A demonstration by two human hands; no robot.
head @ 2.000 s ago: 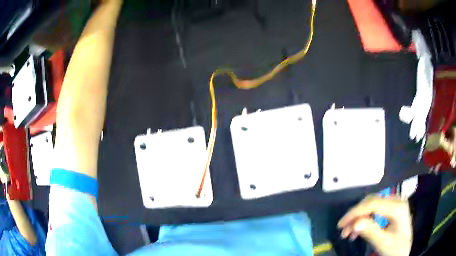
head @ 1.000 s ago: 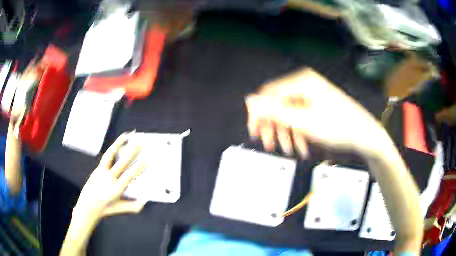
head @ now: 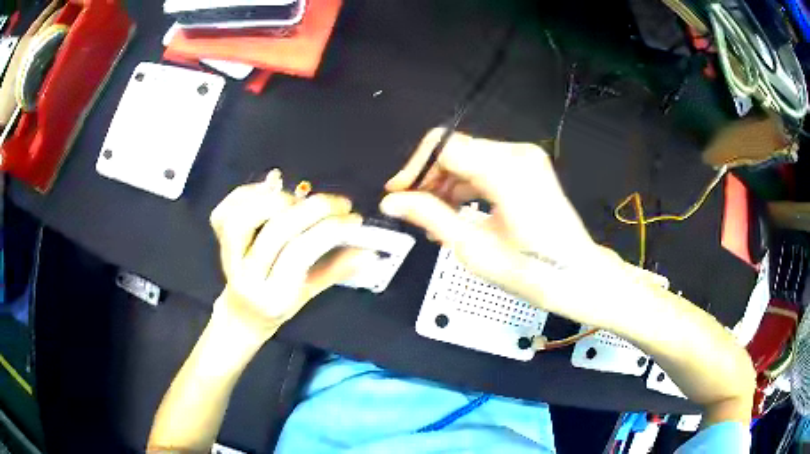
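Observation:
My left hand [head: 275, 257] grips a white network box [head: 387, 252] and covers most of it; its right corner with a dark foot shows. My right hand [head: 497, 199] is just right of it, thumb and fingers pinching a thin black lead [head: 457, 118] that runs up over the mat. The plug end is hidden near the box's edge. A second network box [head: 480, 306] with vent holes and dark feet lies under my right forearm. The end of a yellow-orange lead [head: 568, 340] is at its lower right corner.
More network boxes lie at right [head: 613, 350] and at left [head: 162, 130]. Stacked boxes [head: 235, 12] sit on a red pad [head: 306, 40]. Red tape dispensers stand at left [head: 80, 84] and right [head: 774, 335]. White cables [head: 755, 71] coil at upper right.
My left hand has moved right and closed round the box, lifting it off its earlier spot. My right hand has come down and left and now holds the black lead. The view has shifted.

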